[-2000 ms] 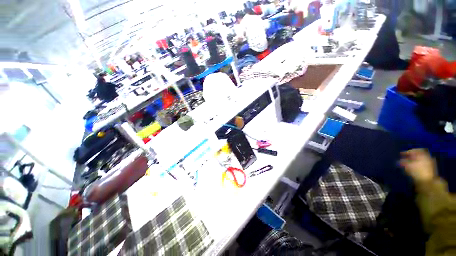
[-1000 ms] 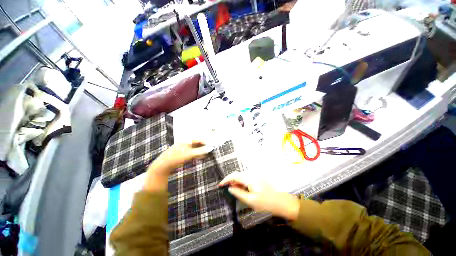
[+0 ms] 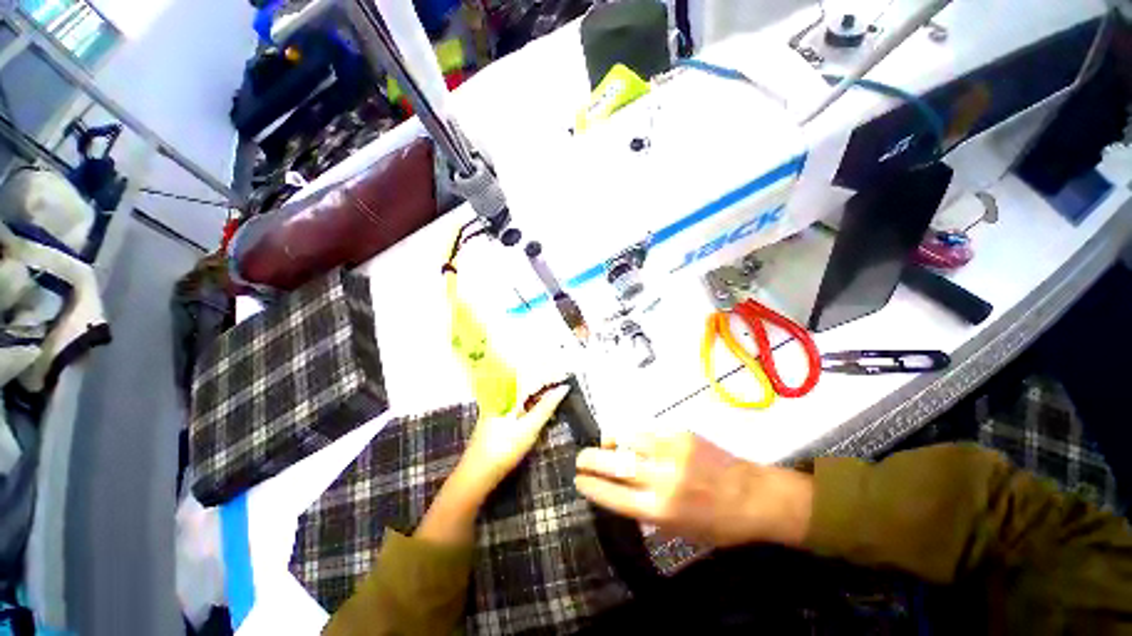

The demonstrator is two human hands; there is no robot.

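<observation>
The plaid fabric panel (image 3: 410,497) lies flat on the white machine table, with a narrow black strip (image 3: 622,547) along its right edge. My left hand (image 3: 503,437) holds the panel's far end, close to the needle area (image 3: 583,333). My right hand (image 3: 677,487) is to the right, fingertips closed on the strip at the panel edge. The fingers hide part of the strip. The yellow-green tag (image 3: 479,354) hangs just beyond my left hand. The white machine head (image 3: 720,205) with its blue stripe stands over the work.
Red and yellow-handled scissors (image 3: 780,354) and black thread snips (image 3: 888,362) lie right of the needle. A dark upright rectangle (image 3: 879,249) stands behind them. A plaid stack (image 3: 288,385) sits at the left, a maroon roll (image 3: 341,221) behind it. Plaid cloth (image 3: 1040,435) lies at the right.
The view has turned from the side pile to the machine and moved closer. Both hands are now at the panel, its far end nearer the needle. The yellow-green tag now shows clearly.
</observation>
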